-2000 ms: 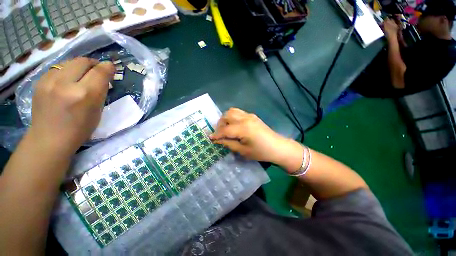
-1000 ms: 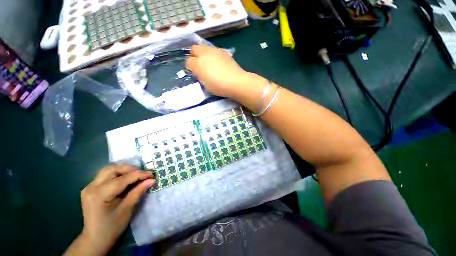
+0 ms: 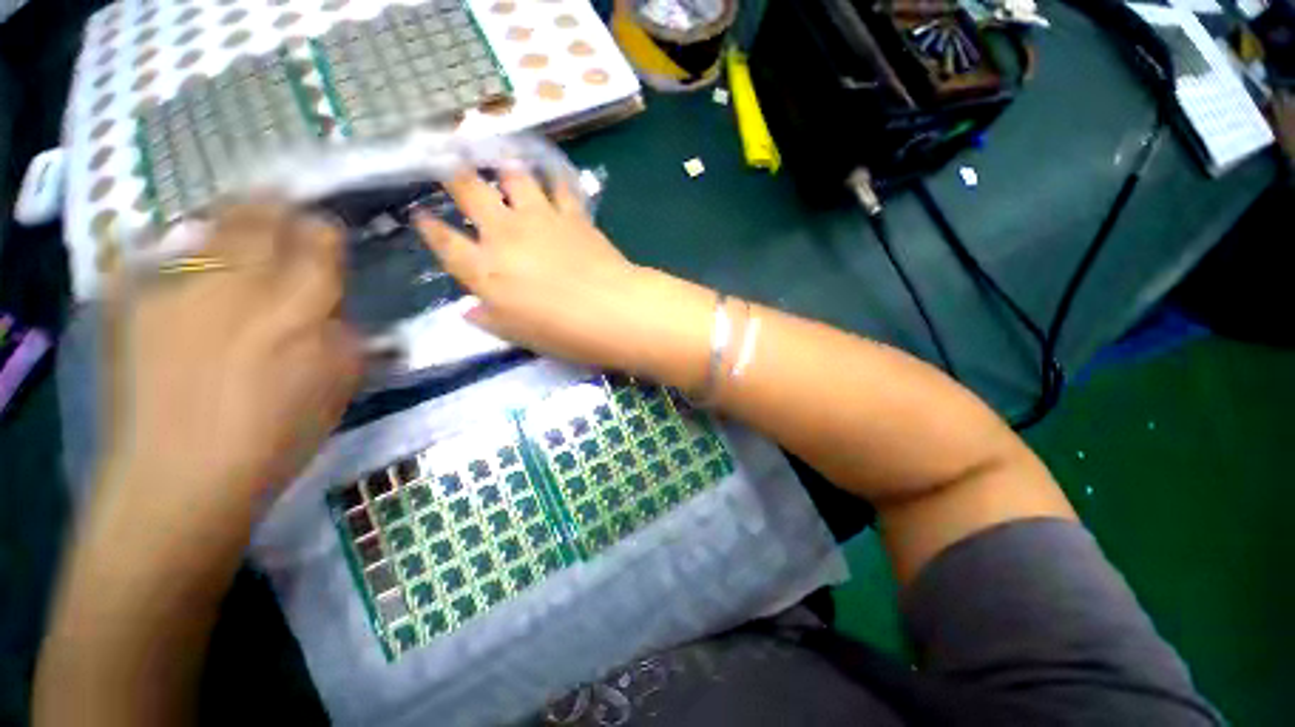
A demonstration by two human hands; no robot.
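A green PCB panel [image 3: 462, 537] in two joined halves lies on whitish padding [image 3: 682, 582]. Silver squares show along its left and upper edges. Behind it is the clear plastic bag [image 3: 391, 277] with a few silver shields and a white label [image 3: 440, 338]. My left hand [image 3: 235, 341] is blurred at the bag's left side; whether its fingers hold anything cannot be told. My right hand [image 3: 533, 263] reaches into the bag's right part with fingers spread, and no held object shows. The hands hide parts of the bag.
Silver-covered panels [image 3: 412, 68] lie on a white foam tray [image 3: 568, 64] at the back left. Tape rolls [image 3: 675, 40], a yellow stick [image 3: 753, 121] and a black box [image 3: 881, 107] with cables stand behind. Loose shields [image 3: 695, 168] dot the mat. A purple-edged phone [image 3: 20, 358] is at far left.
My left hand has moved from the panel's left edge up to the bag. My right hand went from the panel to the bag, and its fingers are now spread. The view has shifted.
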